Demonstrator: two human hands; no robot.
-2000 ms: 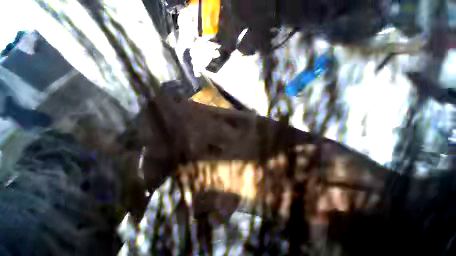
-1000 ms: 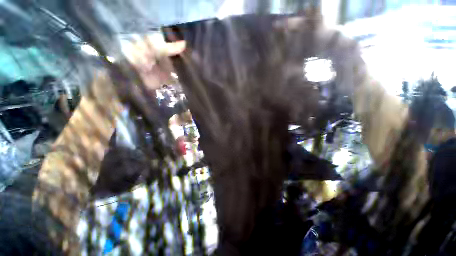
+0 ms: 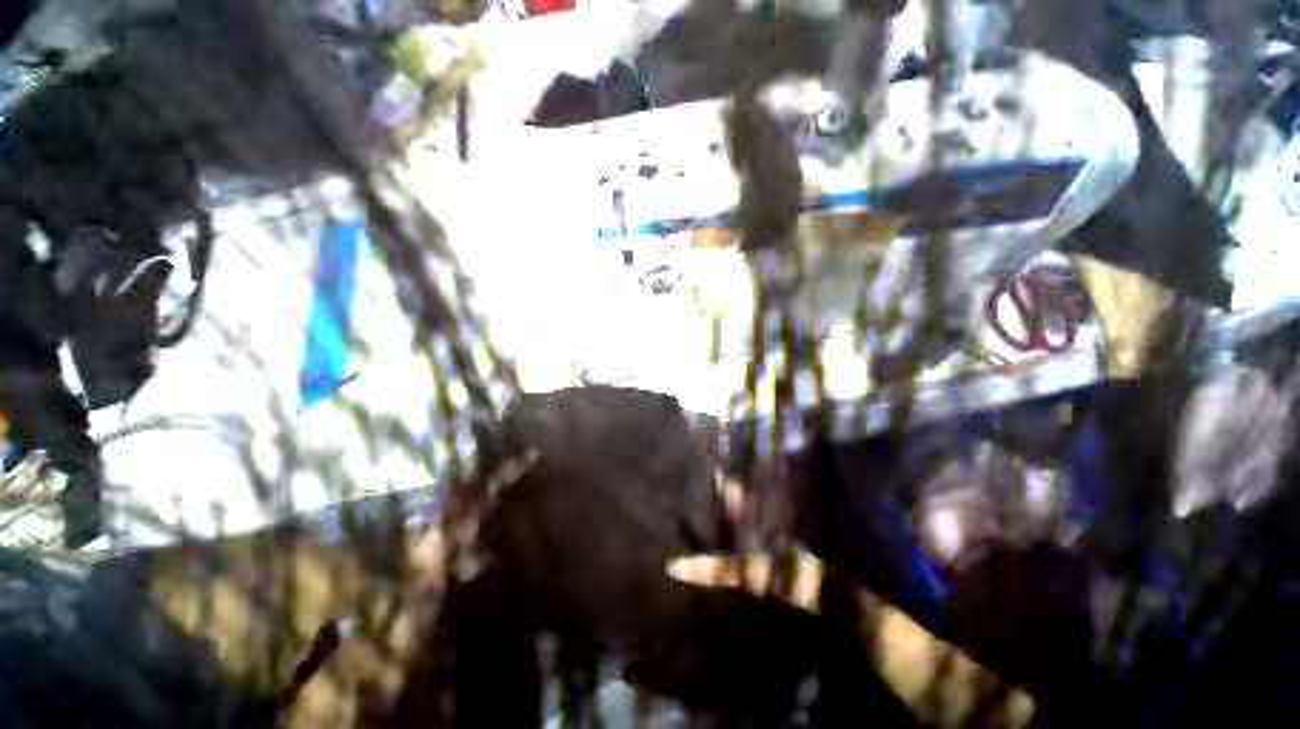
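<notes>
A dark brown fabric panel (image 3: 606, 477) hangs over the front edge of the white table, low in the middle of the view. My left hand (image 3: 492, 506) holds its left side; it is dark, blurred and partly behind hair-like strands. My right hand (image 3: 756, 570) holds its right side, with a finger lying across the cloth. Both forearms come from the bottom of the view. The lower part of the panel is lost in shadow. The needle and presser foot cannot be made out.
The white sewing machine head (image 3: 870, 135) stands beyond the hands, with a blue line along it. A blue tape strip (image 3: 331, 313) is on the table (image 3: 228, 470) at left. Red-handled scissors (image 3: 1034, 311) lie at right. Dark cloth or objects (image 3: 129, 328) are at far left. Strands block the view.
The view has tilted back down to the table. The panel, held up high between both hands a second ago, is now low at the table's front edge.
</notes>
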